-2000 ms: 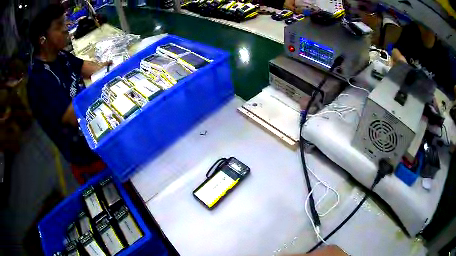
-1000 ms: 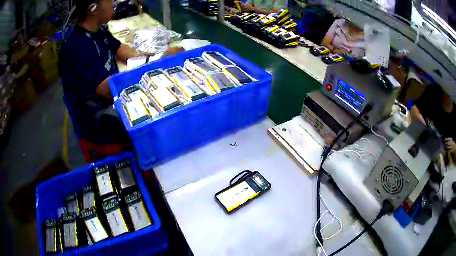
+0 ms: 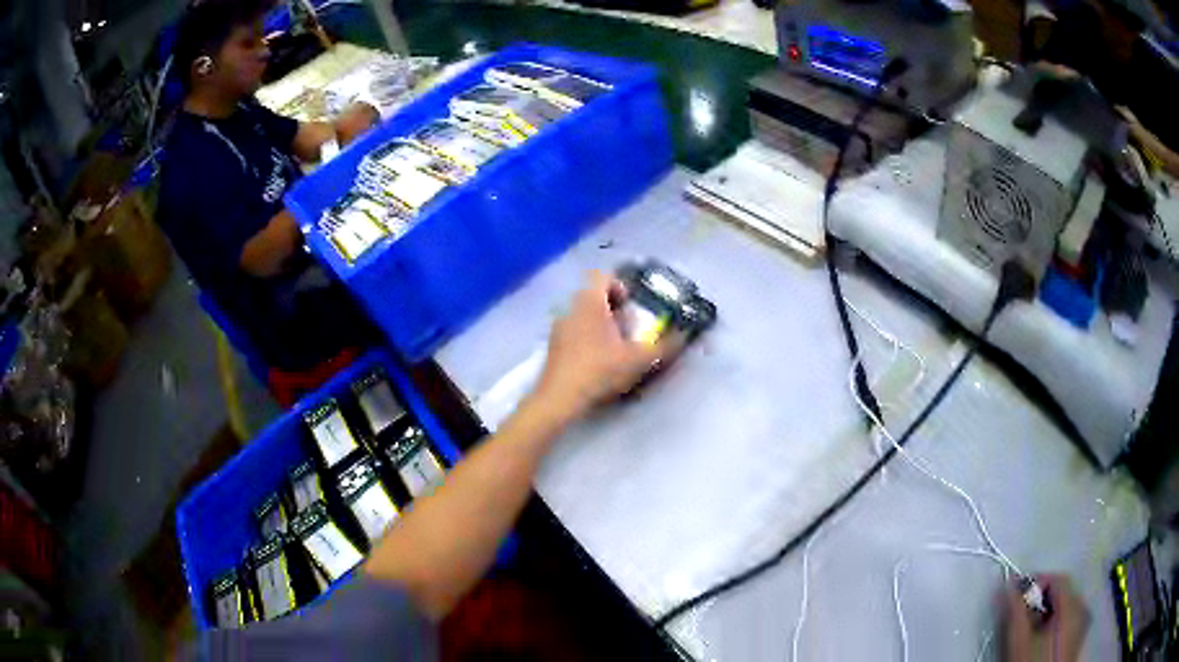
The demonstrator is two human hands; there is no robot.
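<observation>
My left hand (image 3: 597, 347) is closed around a power bank unit (image 3: 666, 305) over the middle of the bench. The unit is blurred; its black board end and a bit of yellow edge show, and my fingers hide the rest. My right hand (image 3: 1045, 623), cut off by the bottom edge at the lower right, pinches a small white and metal USB plug (image 3: 1032, 594). A thin white USB cable (image 3: 950, 484) runs from the plug up across the bench. Another unit (image 3: 1140, 597) with a yellow edge lies partly in view at the right rim.
A blue bin (image 3: 517, 230) of pale units stands on the bench at the back left. A lower blue bin (image 3: 194, 541) holds black units. A thick black cord (image 3: 828, 515) crosses the bench to a grey fan box (image 3: 1002, 194). A meter (image 3: 847, 54) stands behind. A person (image 3: 239, 168) sits at the left.
My left hand has come into view and taken hold of the unit that lay on the bench. My right hand now shows with the plug, and the white cable is stretched toward the lower right.
</observation>
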